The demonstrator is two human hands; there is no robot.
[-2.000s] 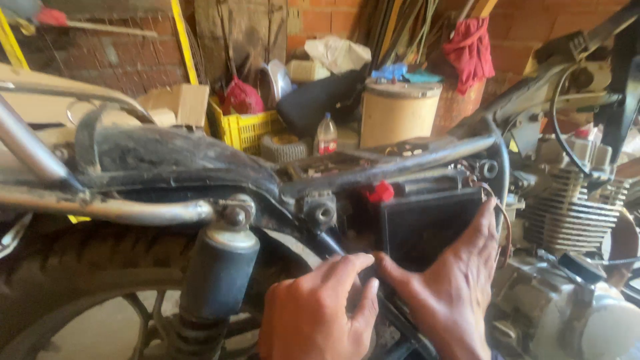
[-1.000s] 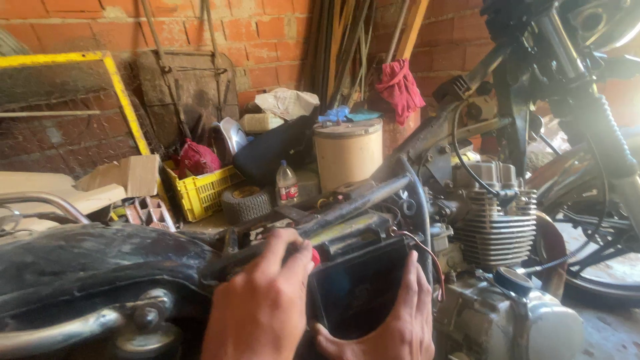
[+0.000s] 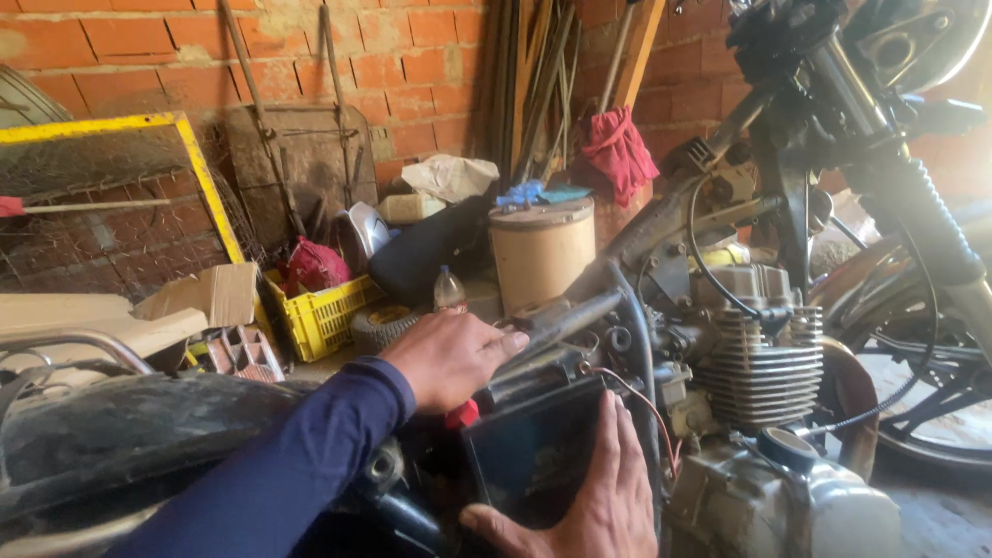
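Observation:
A dark rectangular battery (image 3: 531,449) sits in the side of a motorcycle frame (image 3: 570,322), with a red terminal cover (image 3: 463,415) at its upper left corner. My right hand (image 3: 581,496) rests against the battery's lower and right edges, thumb and fingers spread around it. My left hand (image 3: 461,360), in a dark blue sleeve, reaches over the battery's top near the frame tube; its fingertips are partly hidden, so whether it holds anything cannot be told. A thin reddish wire (image 3: 647,403) runs from the battery's upper right side down beside the frame.
The finned engine (image 3: 763,364) stands at the right, with the front fork (image 3: 914,194) beyond. The black seat (image 3: 147,426) is at the left. Behind the motorcycle are a yellow crate (image 3: 325,318), a plastic bottle (image 3: 449,291), a small tire (image 3: 380,329) and a tan drum (image 3: 542,256).
My left hand has moved from the battery's lower edge up to its top, then farther over the frame tube. My right hand stays at the battery. The view has swung noticeably toward the engine.

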